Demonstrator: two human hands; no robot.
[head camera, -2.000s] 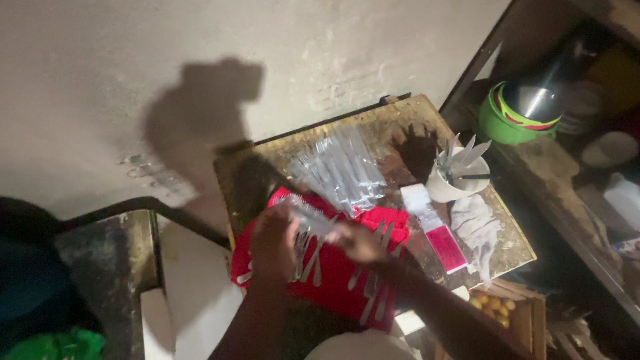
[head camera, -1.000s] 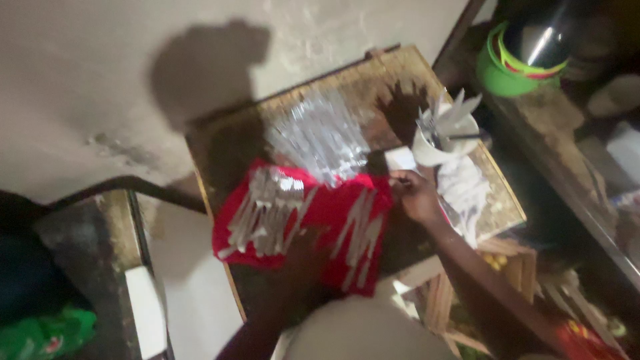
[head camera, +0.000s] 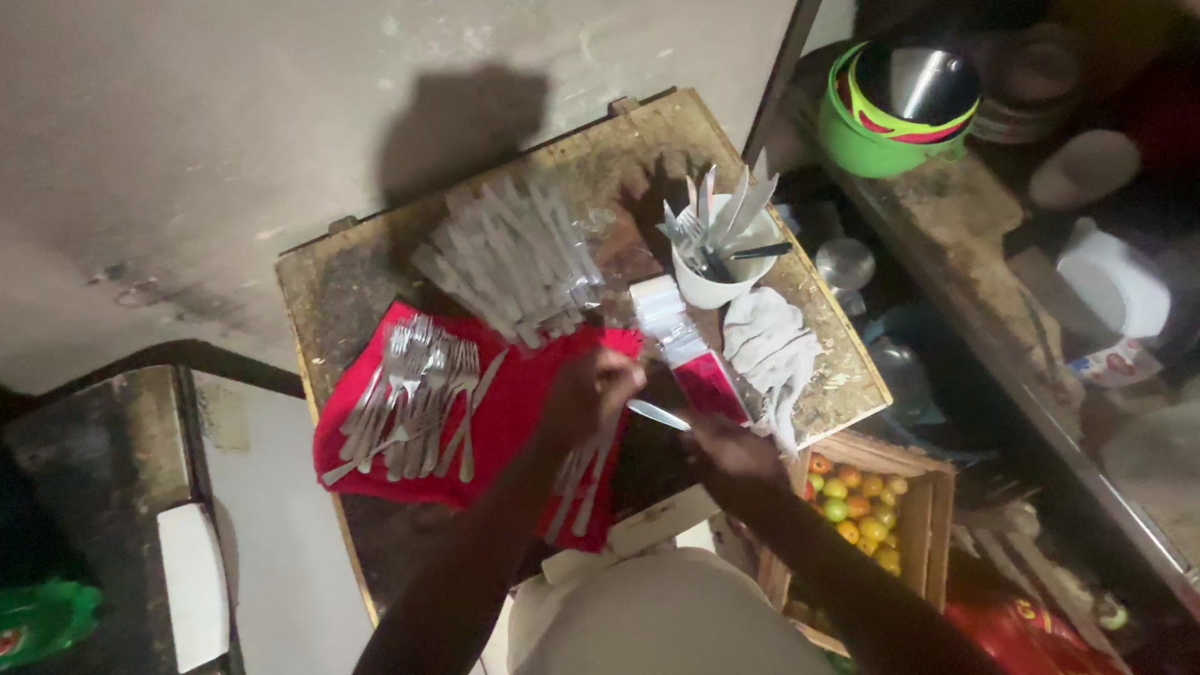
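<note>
A shiny metal piece of cutlery (head camera: 659, 414) spans the gap between my hands, beyond the red cloth's right edge. Its right end is in the fingers of my right hand (head camera: 736, 459). My left hand (head camera: 600, 384) is at its other end, fingers bent; blur hides whether they grip it. Many forks (head camera: 417, 394) lie on the left of the red cloth (head camera: 516, 394), and more cutlery (head camera: 581, 483) lies partly under my left forearm. Behind is a pile of clear-wrapped cutlery (head camera: 516, 258). Right of the cloth lie small clear plastic bags (head camera: 670, 323) with a red-pink panel (head camera: 710, 386).
A white tub (head camera: 714, 281) of knives and forks stands on the wooden table (head camera: 375, 253) near its right edge, beside a crumpled pale cloth (head camera: 769, 347). A crate (head camera: 937, 534) of small tomatoes (head camera: 858, 506) sits below. Green bowls (head camera: 867, 141) are stacked at upper right.
My right hand has moved from beside the small white item down toward the table's front, and a metal piece now shows in it. My left hand has moved from low over the red cloth to its right side.
</note>
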